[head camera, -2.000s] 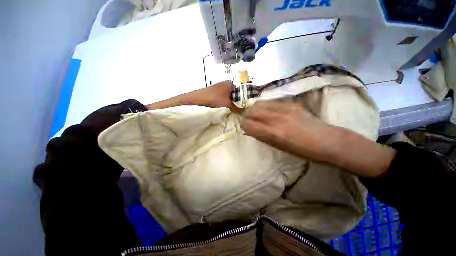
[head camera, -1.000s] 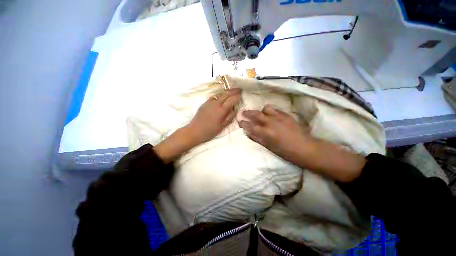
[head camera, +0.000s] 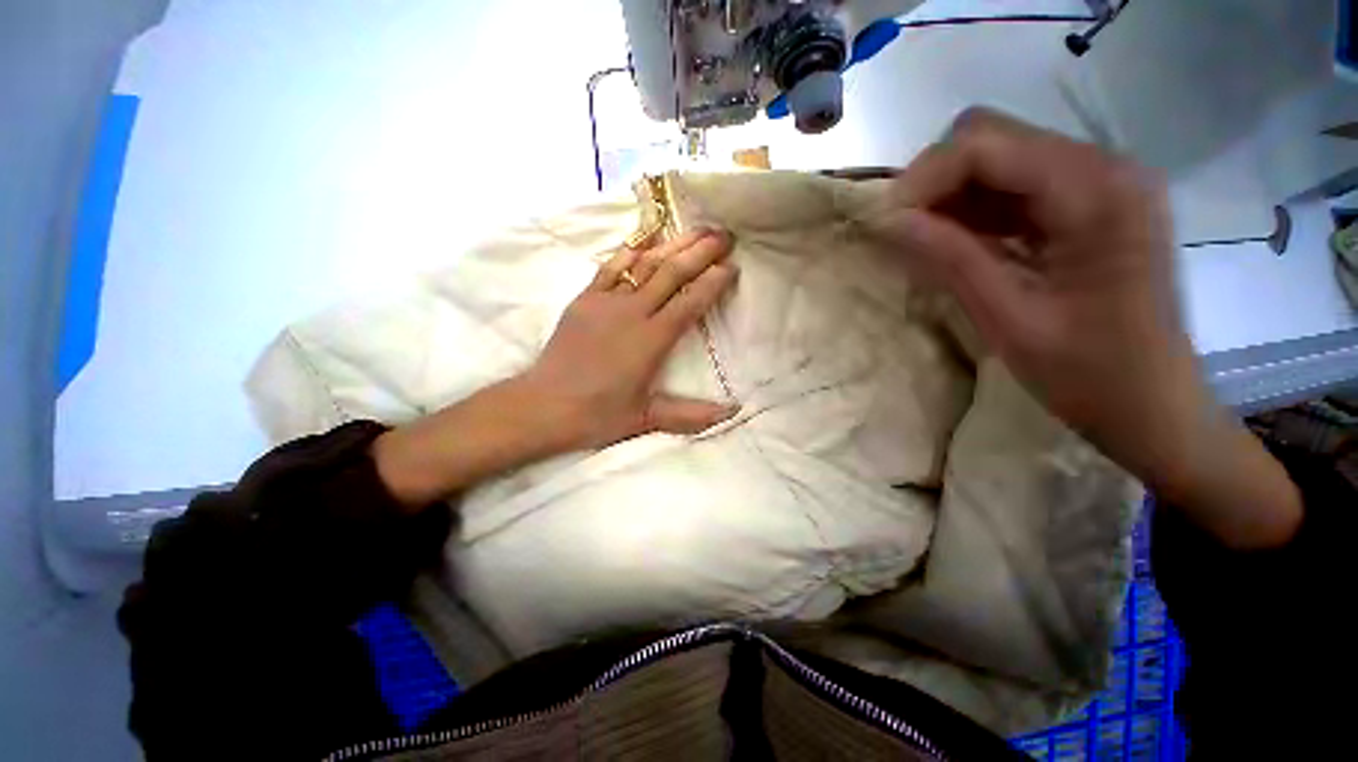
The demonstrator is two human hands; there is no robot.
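The cream padded garment (head camera: 670,521) lies over the table's front edge and my lap, outer side up. A gold-toothed zip (head camera: 663,209) shows at its far edge, just in front of the needle area. My left hand (head camera: 633,335) lies flat on the garment beside a seam, fingers apart, with a ring on one finger. My right hand (head camera: 1028,253) is raised above the garment's right side, blurred, with thumb and fingertips pinched together. A faint pale strand seems to show at the fingertips, too blurred to be sure.
The sewing machine head (head camera: 730,60) stands beyond the garment, with a yellow block (head camera: 751,158) by the needle. The white table (head camera: 343,179) has a ruler strip (head camera: 1293,351) along its front edge. Blue crates (head camera: 1139,685) are below. My own jacket's zip (head camera: 655,649) shows at the bottom.
My right hand has lifted off the garment and moved up and right. My left hand has flattened on the cloth. The garment's checked edge has mostly gone from view; the gold zip shows more clearly.
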